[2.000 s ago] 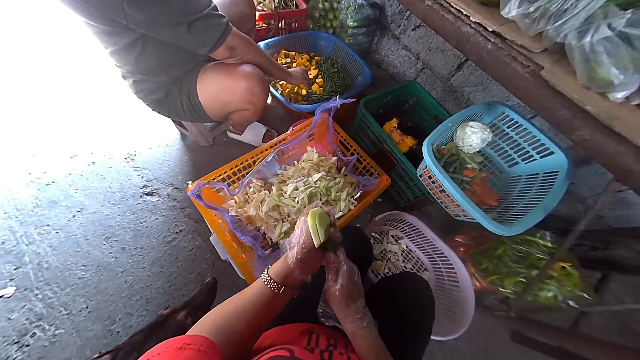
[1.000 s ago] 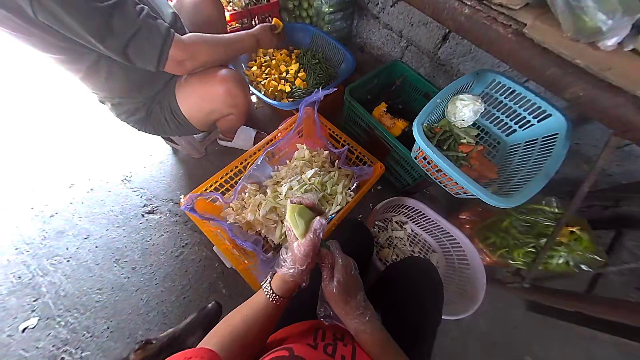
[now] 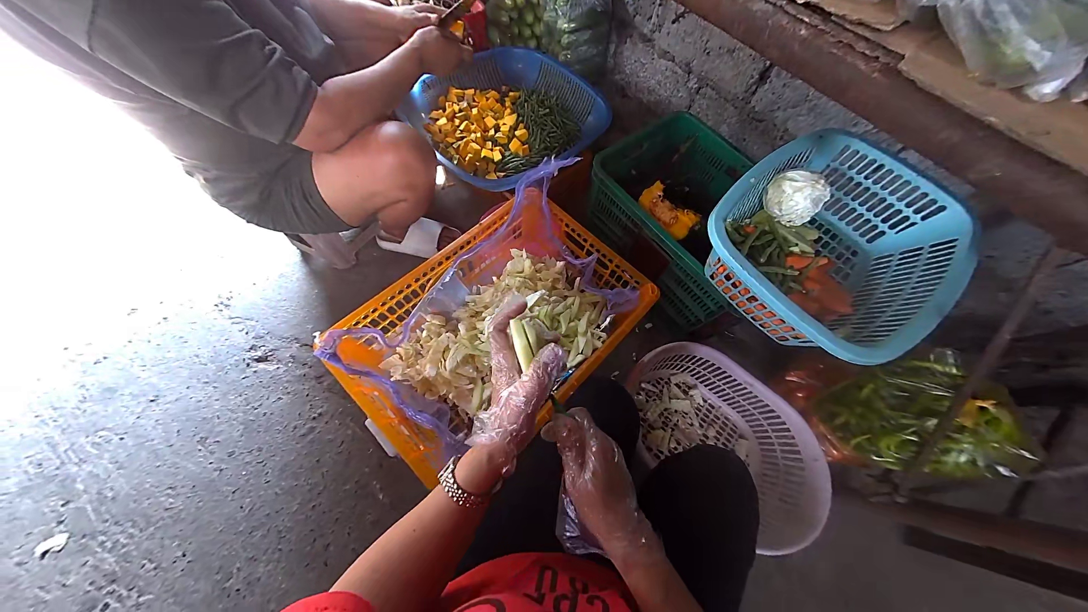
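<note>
My left hand (image 3: 517, 387), in a clear plastic glove, holds a pale green vegetable piece (image 3: 524, 340) over the orange crate (image 3: 357, 316). The crate is lined with a purple net bag (image 3: 408, 406) and holds a heap of cut pale vegetable pieces (image 3: 476, 340). My right hand (image 3: 592, 467), also gloved, is closed just right of my left, above my knees. A small dark green handle-like part (image 3: 557, 405) shows at its fingertips; the rest of that item is hidden.
A person (image 3: 340, 110) crouches at a blue basket (image 3: 595, 106) of diced squash and green beans. To the right stand a green crate (image 3: 625, 183), a light blue basket (image 3: 926, 255) and a pale pink basket (image 3: 807, 476) with scraps. A bag of green vegetables (image 3: 926, 416) lies far right.
The vegetable piece has turned in my left hand, and its fingers are spread wider around it. The other person's hand has lifted from the blue basket, and both of their hands now meet above it.
</note>
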